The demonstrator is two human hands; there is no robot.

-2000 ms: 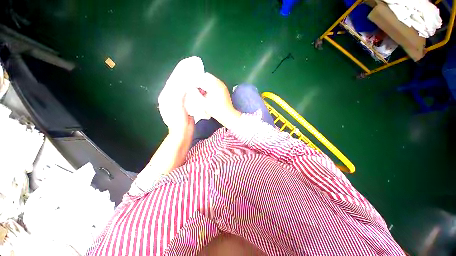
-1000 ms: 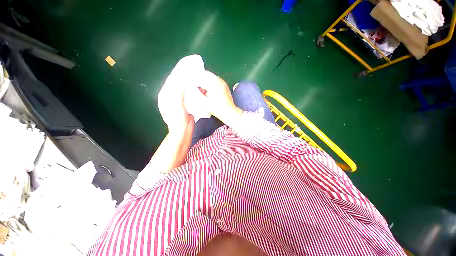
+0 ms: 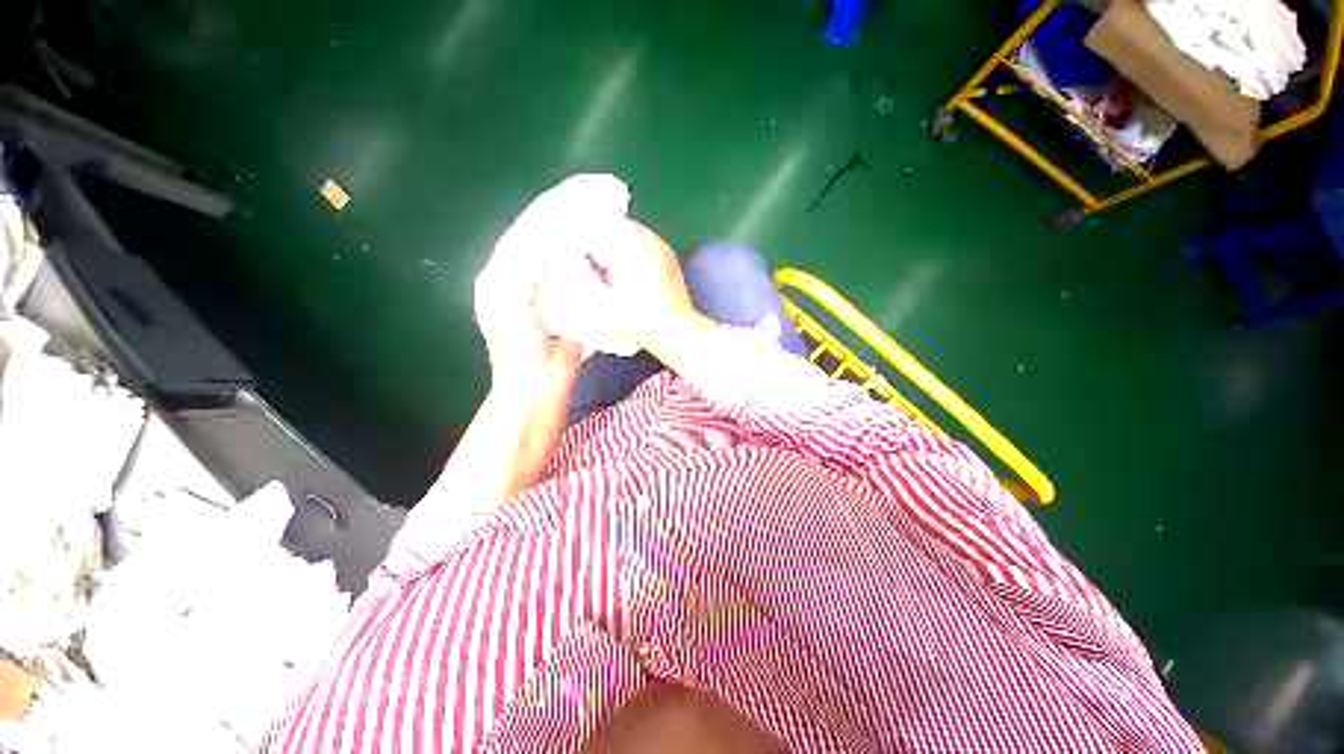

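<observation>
A folded white garment piece [image 3: 568, 221] is held in the air in front of my striped shirt, over the green floor. It is overexposed, so its folds and edges are hard to see. My left hand [image 3: 519, 332] holds it from the left and below. My right hand [image 3: 644, 280] holds it from the right. The fingers blend into the bright cloth. A small red spot [image 3: 597, 268] shows between the hands at the cloth.
A yellow rail [image 3: 929, 386] stands right of my legs. A yellow trolley [image 3: 1091, 189] at the upper right bears cardboard and white cloth. White cut pieces [image 3: 207, 619] lie in a heap at the left beside a grey panel [image 3: 317, 501]. A tan scrap [image 3: 335, 195] lies on the floor.
The white piece has moved slightly right, and its upper end has a slightly different shape. Both hands keep hold of it.
</observation>
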